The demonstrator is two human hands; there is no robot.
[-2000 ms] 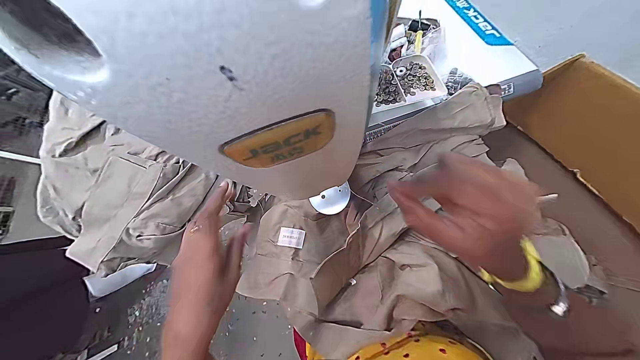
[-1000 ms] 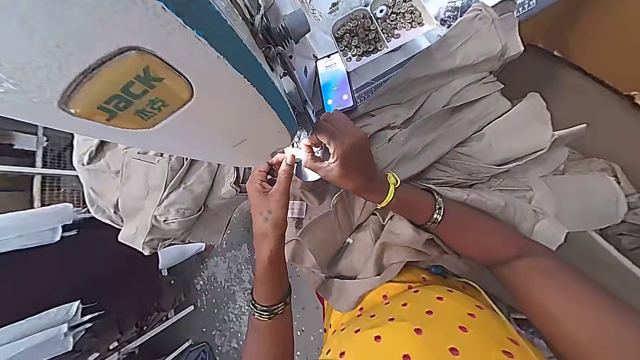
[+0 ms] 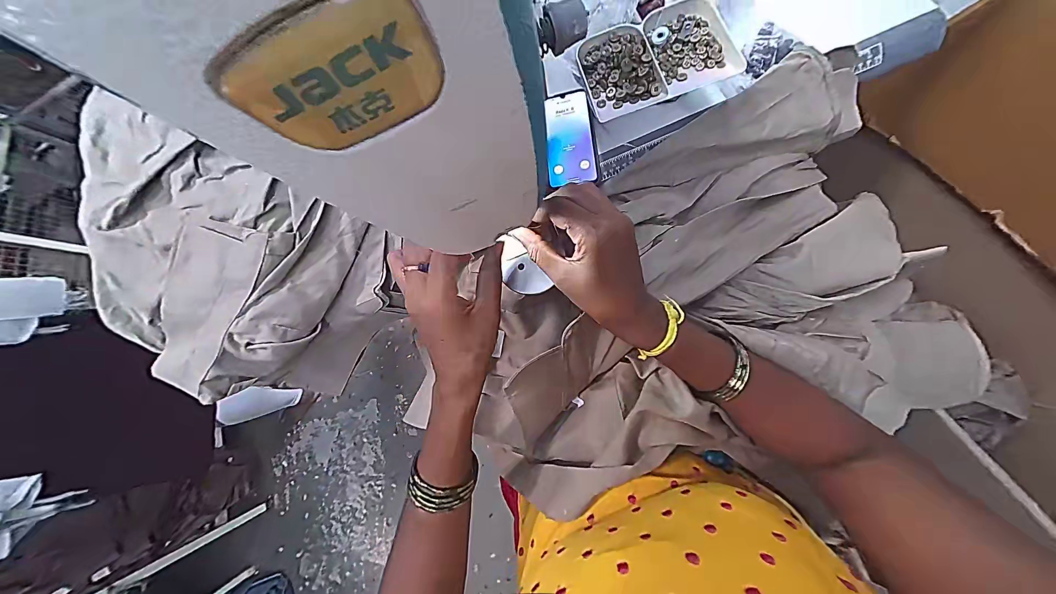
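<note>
Both my hands meet under the head of a Jack sewing machine (image 3: pixel 470 165), beside a round white metal plate (image 3: pixel 528 276). My left hand (image 3: pixel 450 305) has its fingers bent at the plate's left side, on or near beige cloth; what its fingertips pinch cannot be made out. From the right, my right hand (image 3: pixel 590 252) brings thumb and forefinger together at the plate's upper edge, and anything between them is too small to tell. A beige garment (image 3: pixel 544 412) lies below the hands, over my lap. The needle area is hidden by the machine head and fingers.
Behind the hands, a lit smartphone (image 3: pixel 571 140) lies next to a two-part white tray (image 3: pixel 652 99) of buttons. More beige garments (image 3: pixel 247 280) are heaped at left, and beige cloth (image 3: pixel 767 239) spreads to the right. A cardboard box (image 3: pixel 982 107) stands at far right.
Two seconds ago my hands were apart on either side of the plate; they have come together at it. The view has shifted, and the phone now shows.
</note>
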